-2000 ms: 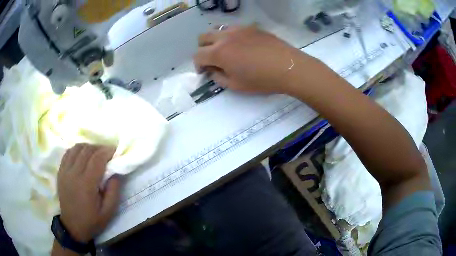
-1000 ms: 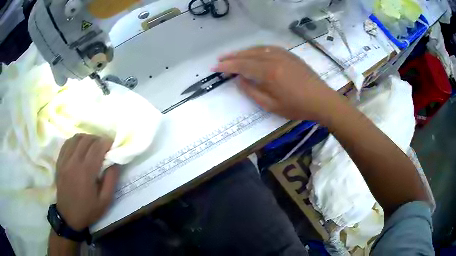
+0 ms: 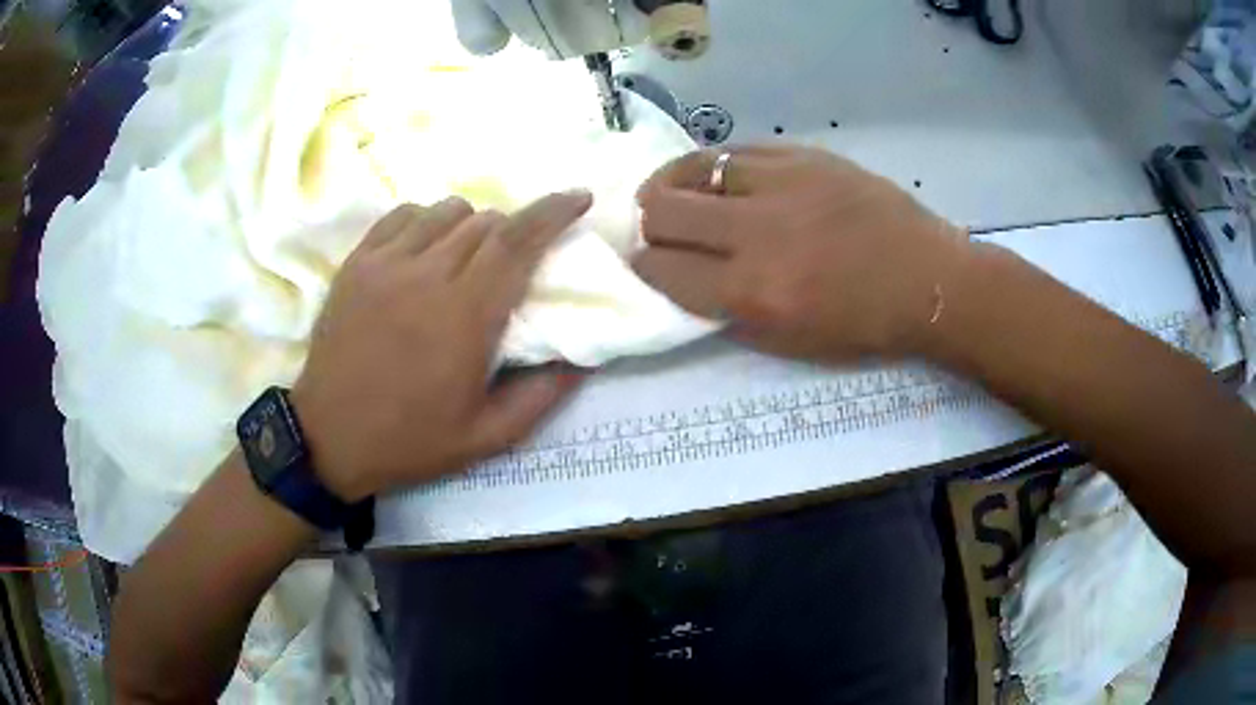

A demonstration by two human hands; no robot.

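Note:
The cream garment piece [image 3: 262,248] lies in a large loose heap on the table, glaring white near the lamp. My left hand [image 3: 427,344] lies on its front part with the fingers spread, wearing a dark watch. My right hand [image 3: 799,255] has its fingers bent at the cloth's right edge and holds that edge; its fingertips are partly hidden. The presser foot and needle [image 3: 608,94] stand over the cloth behind my hands. The sewing machine head [image 3: 551,21] is cut off by the top edge.
Thread snips [image 3: 1187,227] lie on the table at the far right. Black scissors [image 3: 995,14] are at the top edge. The printed ruler [image 3: 661,441] runs along the front edge. A cardboard box [image 3: 981,551] and cream cloth [image 3: 1102,592] are below at the right.
The view has shifted left. My right hand has moved from the snips on the bed to the cloth edge. My left hand is now nearer the needle. The snips appear farther right.

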